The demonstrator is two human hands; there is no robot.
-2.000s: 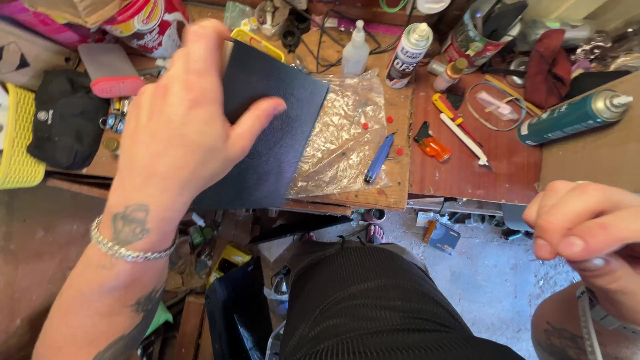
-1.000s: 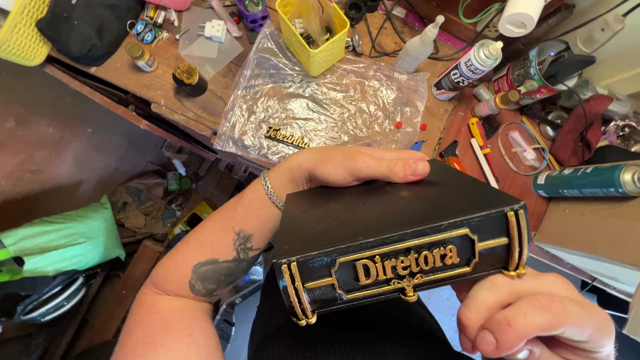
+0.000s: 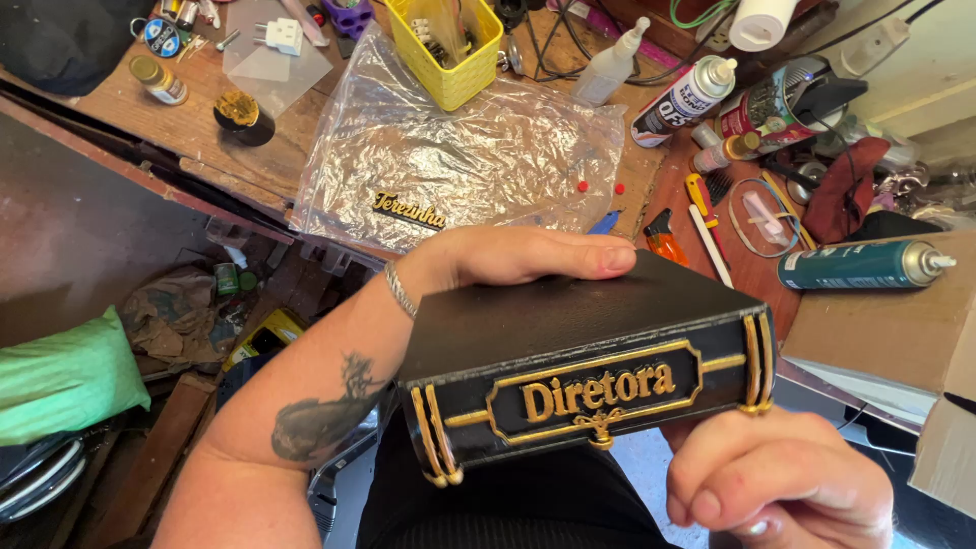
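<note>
A black book-shaped box (image 3: 564,320) with gold raised trim and gold lettering on its spine is held above my lap, spine toward me. My left hand (image 3: 526,255) grips its far side, thumb on the top face. Beneath the box's right corner is my right hand (image 3: 778,473), fingers curled; whether it supports the box is hidden. Beyond the box, a small gold-and-black lettered plaque (image 3: 408,211) rests on a crumpled clear plastic sheet (image 3: 473,160) on the wooden bench. Two red dots (image 3: 582,186) show near the sheet's right side.
A yellow basket (image 3: 454,76), an open dark jar with gold contents (image 3: 244,118) and a small gold-capped bottle (image 3: 158,80) stand on the bench. At right are a spray can (image 3: 682,103), an orange-handled tool (image 3: 665,240), a teal can (image 3: 862,264) and a cardboard box (image 3: 877,328).
Two seconds ago my left hand was raised beside the upright dark panel and my right hand was apart from it. Since one second ago, the box and both hands have hardly moved.
</note>
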